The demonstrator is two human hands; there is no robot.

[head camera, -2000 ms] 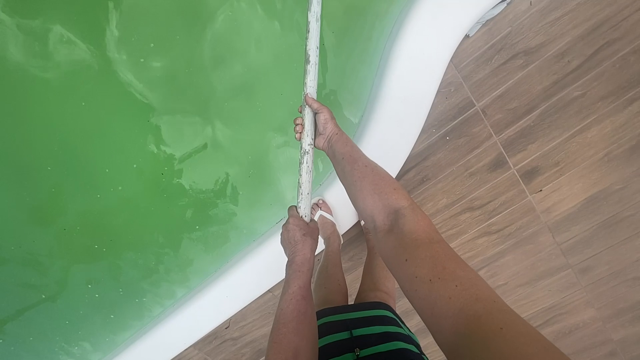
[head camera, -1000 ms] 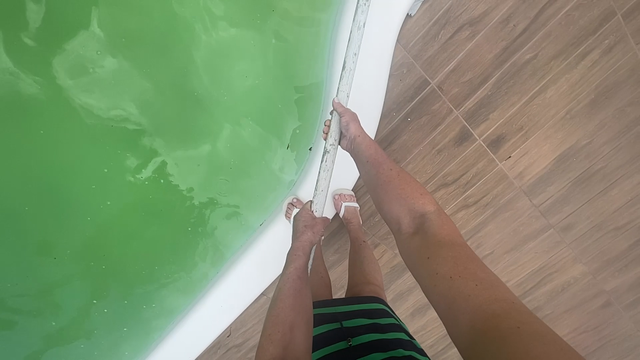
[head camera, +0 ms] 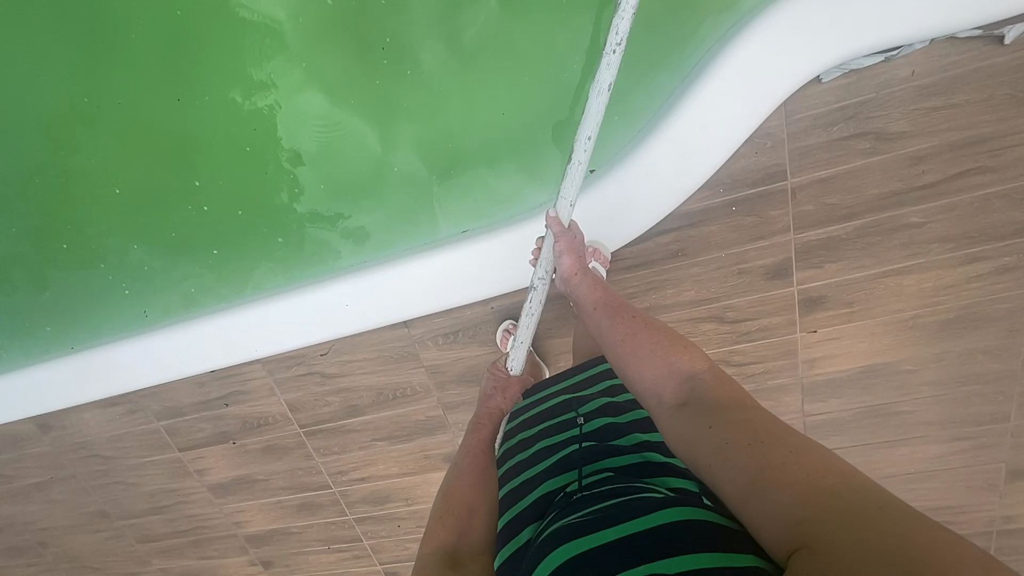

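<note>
A long pole with worn, chipped white paint [head camera: 588, 132] runs from near my body up over the green pool water [head camera: 448, 120] and out of the top of the view. My left hand [head camera: 506, 386] is closed round its lower end, close to the striped garment. Farther up the pole, about over the pool's white rim, my right hand [head camera: 562, 250] grips it with the thumb lying along the top. The far end of the pole is out of view.
The smooth white pool rim [head camera: 304, 320] curves from lower left to upper right. Wood-look floor tiles [head camera: 896, 264] lie on my side of it. My feet in white flip-flops [head camera: 506, 336] stand close to the rim. Crumpled pale material [head camera: 880, 60] lies under the rim at upper right.
The view has turned and shifted a lot. My feet, on the rim a second ago, are now apart, one on the floor tiles. Both hands still hold the pole, which reaches over the water again.
</note>
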